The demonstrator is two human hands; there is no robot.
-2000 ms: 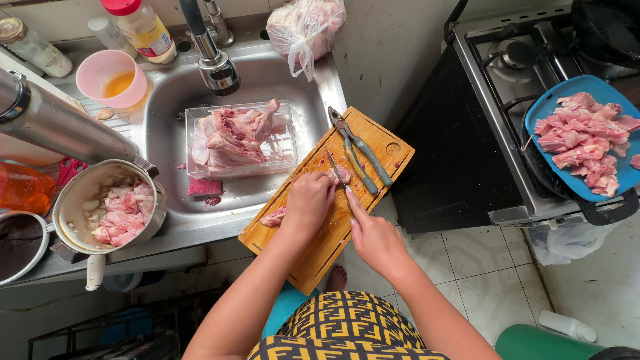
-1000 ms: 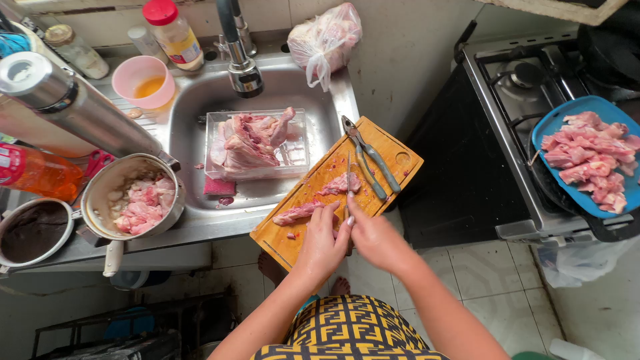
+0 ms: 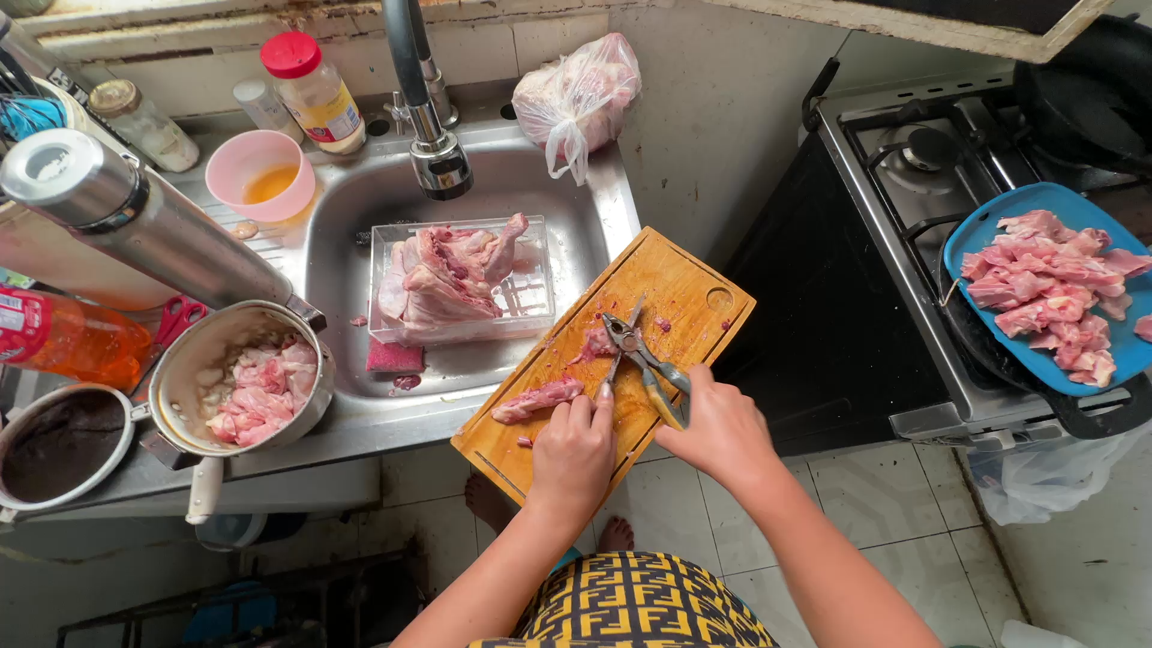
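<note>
My left hand (image 3: pixel 573 447) grips a small knife (image 3: pixel 637 310) over the wooden cutting board (image 3: pixel 670 261); much of its handle is hidden. In my right hand (image 3: pixel 723 432) are the handles of combination pliers (image 3: pixel 634 346), whose jaws lie across the knife by a small piece of raw meat (image 3: pixel 597 344). Left of that, a longer strip of raw meat (image 3: pixel 538 400) rests on the board near my left fingers. Raw poultry (image 3: pixel 450 274) sits in a clear plastic container (image 3: pixel 537 310) in the sink.
The steel sink (image 3: pixel 576 193) lies under a faucet (image 3: pixel 441 166). A pot (image 3: pixel 310 396) with meat, a steel flask (image 3: pixel 171 234) and a pink bowl (image 3: pixel 236 184) stand left. Bagged meat (image 3: pixel 585 99) sits at the sink corner. A blue tray (image 3: pixel 976 216) of meat is on the stove (image 3: pixel 855 162).
My right hand has taken hold of the pliers, which lay on the board before. The knife, earlier in my right hand, is now in my left.
</note>
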